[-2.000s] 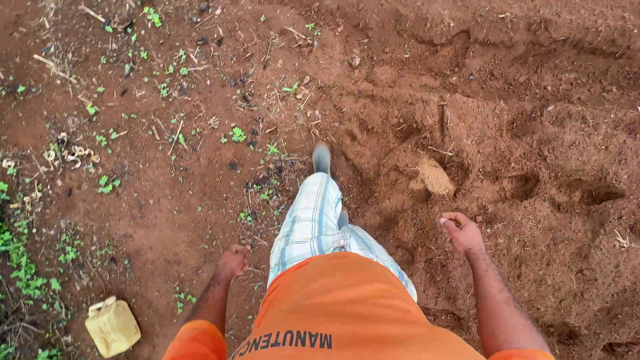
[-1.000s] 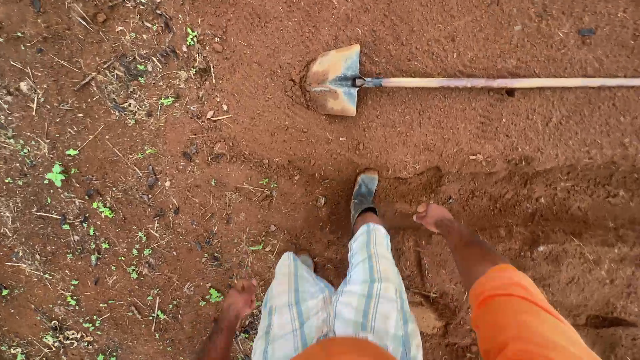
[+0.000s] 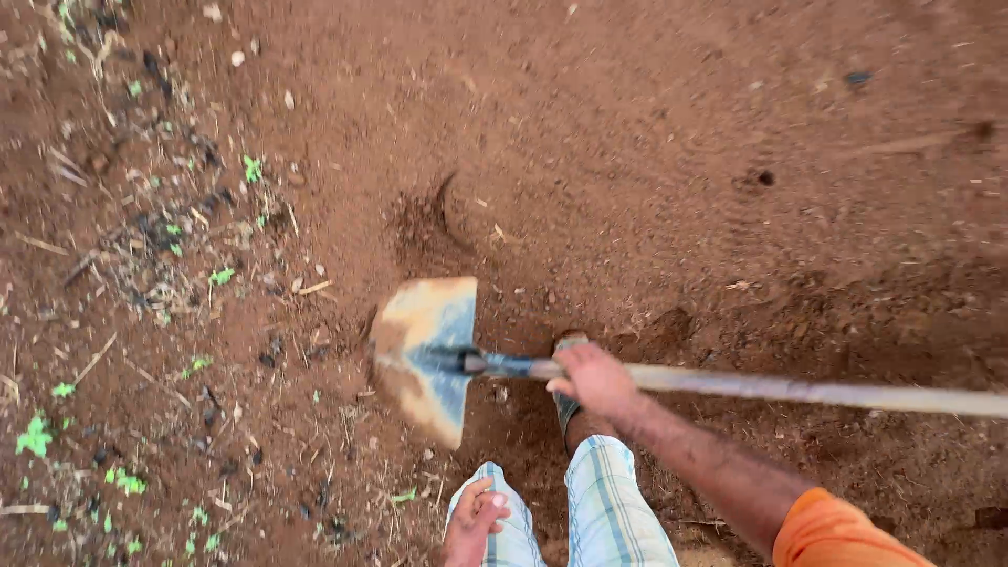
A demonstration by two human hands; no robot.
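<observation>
A shovel with a worn, soil-stained metal blade [image 3: 429,362] lies across the view, its wooden handle [image 3: 787,390] running off the right edge. My right hand [image 3: 594,378] is closed around the handle near the metal socket, above my shoe [image 3: 568,402]. At the lower middle, my left hand [image 3: 475,520] holds nothing; its fingers are partly curled and apart, over the knee of the plaid trousers [image 3: 618,504]. The blade's far tip is blurred against the soil.
Reddish-brown soil [image 3: 630,157] surrounds me. A curved mark [image 3: 447,209] dents the ground beyond the blade. Small green weeds [image 3: 33,437], dry straw and dark debris are scattered at the left. Uneven, dug soil [image 3: 882,315] stretches along the right.
My right hand has taken hold of the shovel, which lay on the soil farther ahead one second ago. The shovel has come nearer my feet, and the curved mark where its blade was now shows.
</observation>
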